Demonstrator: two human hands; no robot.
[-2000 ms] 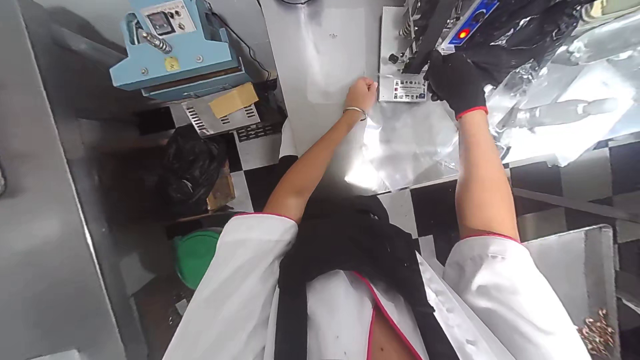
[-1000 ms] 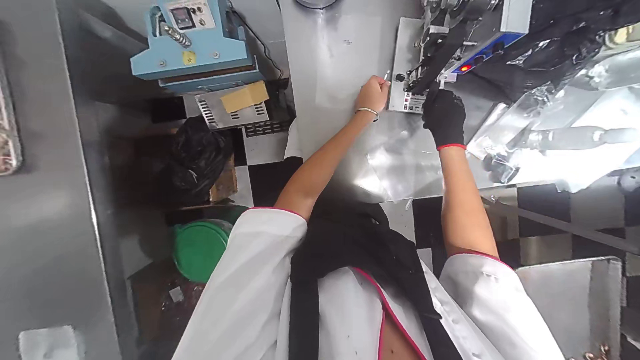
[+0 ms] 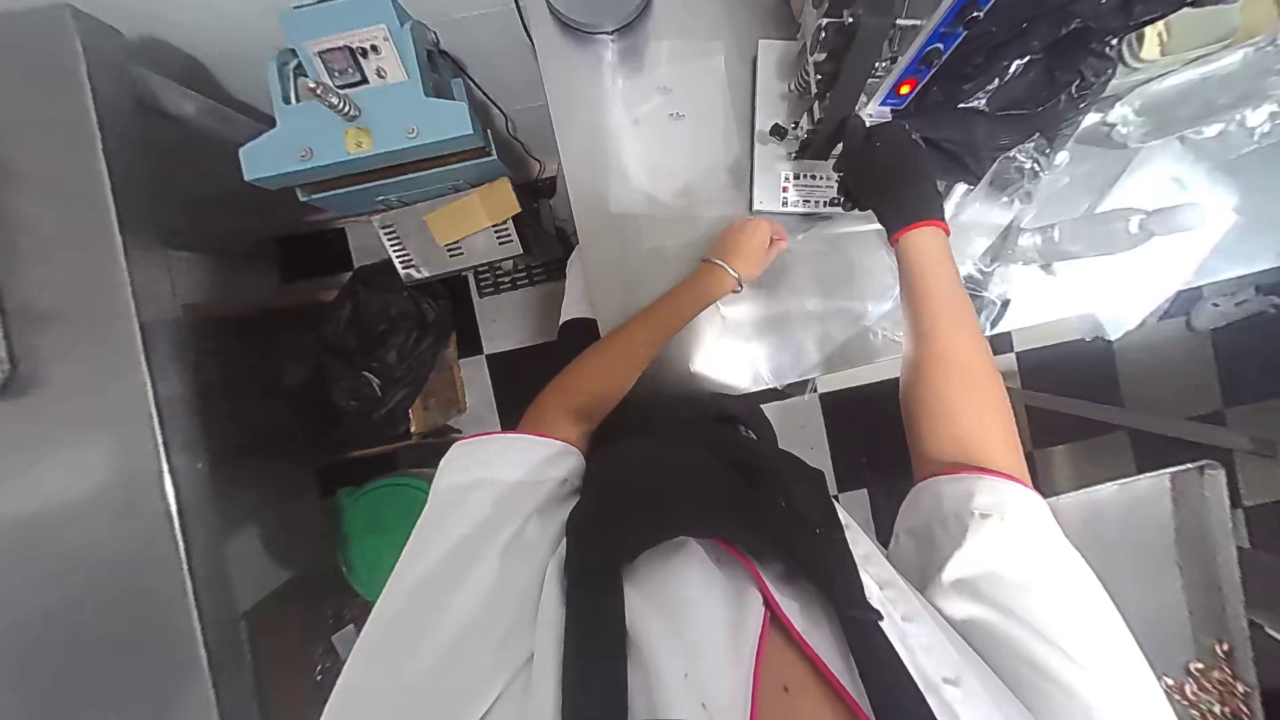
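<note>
My bare left hand [image 3: 750, 248] rests curled near the front edge of a tabletop machine's white base plate [image 3: 770, 130], a bracelet on its wrist; its fingertips may pinch something too small to make out. In a black glove with a red cuff, my right hand [image 3: 888, 178] is at the right part of that base, beside a dark metal arm of the machine. Whether it grips a part there is hidden by the glove. A blue control panel [image 3: 925, 62] with a lit red switch slants above it. Clear plastic film [image 3: 665, 130] lies on the metal table [image 3: 640, 270].
Clear plastic bottles [image 3: 1085, 235] and film lie to the right, below black plastic [image 3: 1030, 80]. A light-blue sealing machine [image 3: 390, 130] stands left, beyond the table. A black bag [image 3: 380, 350] and a green lid [image 3: 385, 535] are lower left. A metal tray [image 3: 1130, 530] is lower right.
The view shifts between frames. My left hand stays near the plate's front corner, and my right hand stays by the machine's base.
</note>
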